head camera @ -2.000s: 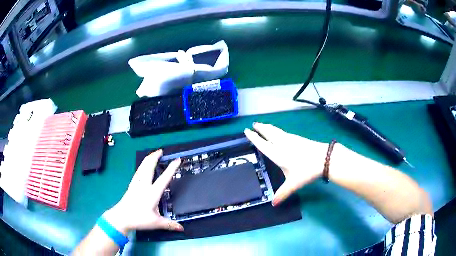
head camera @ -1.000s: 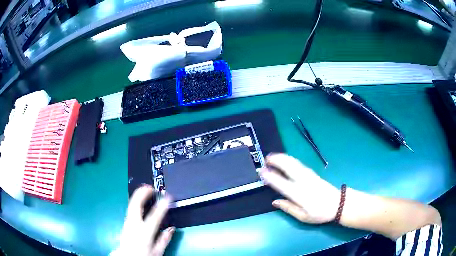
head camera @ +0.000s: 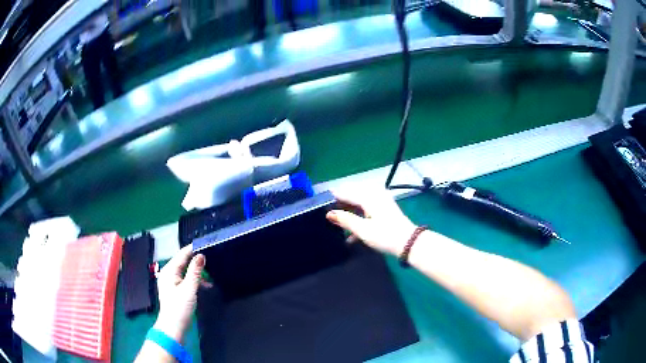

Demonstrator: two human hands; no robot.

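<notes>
The tablet housing (head camera: 273,248) is tilted up off the black work mat (head camera: 312,315), with its long edge at the top and a dark, plain face towards me. Its inner parts are hidden. My left hand (head camera: 178,283) holds it at the left end, fingers near the upper left corner. My right hand (head camera: 372,221) holds it at the upper right corner. The housing partly covers the blue screw bin (head camera: 276,193) and the black screw tray (head camera: 205,221) behind it.
A red slotted tray (head camera: 88,294) and white sheets (head camera: 39,283) lie at left, beside a black battery pack (head camera: 139,275). A crumpled white wrap (head camera: 219,171) is behind the bins. An electric screwdriver (head camera: 496,211) lies at right. Black trays (head camera: 623,177) stand at the right edge.
The housing was flat on the mat with its inside showing; now both hands hold it raised and tilted. The tweezers seen right of the mat no longer show. The view has shifted upward.
</notes>
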